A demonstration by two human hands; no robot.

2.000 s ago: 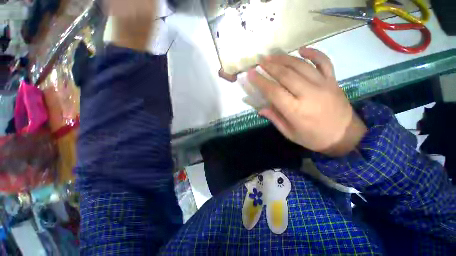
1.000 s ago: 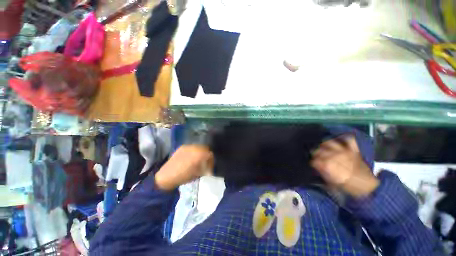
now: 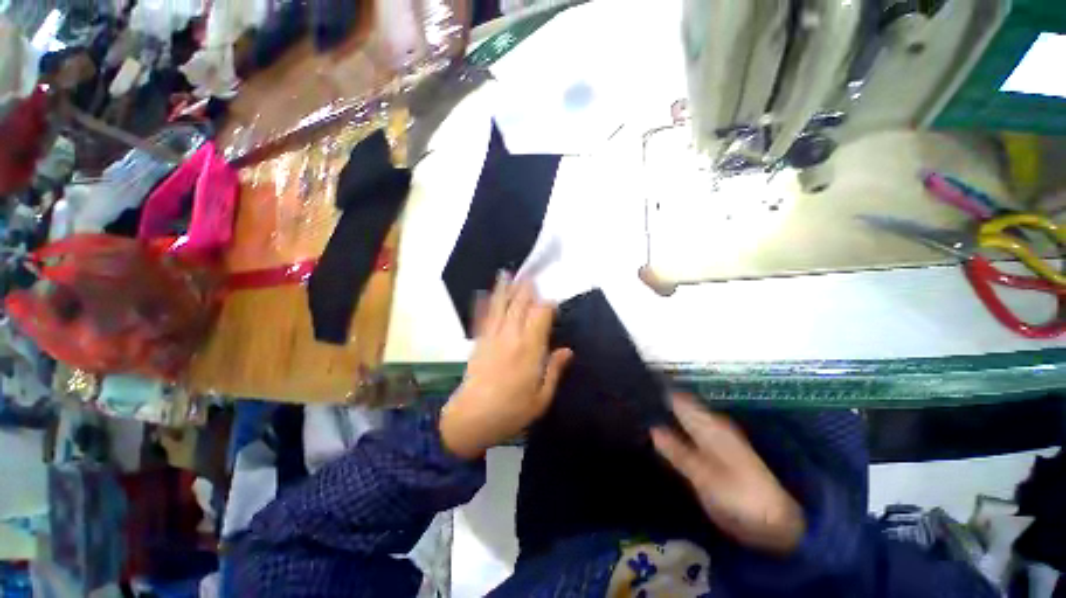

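Note:
A black fabric piece (image 3: 608, 356) lies slanted over the table's front edge, with its lower part over my lap. My right hand (image 3: 731, 473) grips its lower right edge and is slightly blurred. My left hand (image 3: 505, 368) is at its upper left end, with the fingertips on another black piece (image 3: 505, 216) that lies flat on the white table (image 3: 444, 321). A pale edge shows beside the left fingertips. Whether the left fingers grip a piece or only press on it is not clear.
The sewing machine head (image 3: 795, 70) stands at the upper right. Scissors (image 3: 1011, 263) and a pink snips or pen (image 3: 953, 193) lie at the right. More black pieces (image 3: 357, 245) lie on the brown board (image 3: 269, 327), with a red plastic bag (image 3: 111, 304) and pink item (image 3: 205, 204) further left.
The black fabric has risen from my lap onto the table's edge. My left hand has moved up onto the table; my right hand has moved down and slightly left. More of the machine shows.

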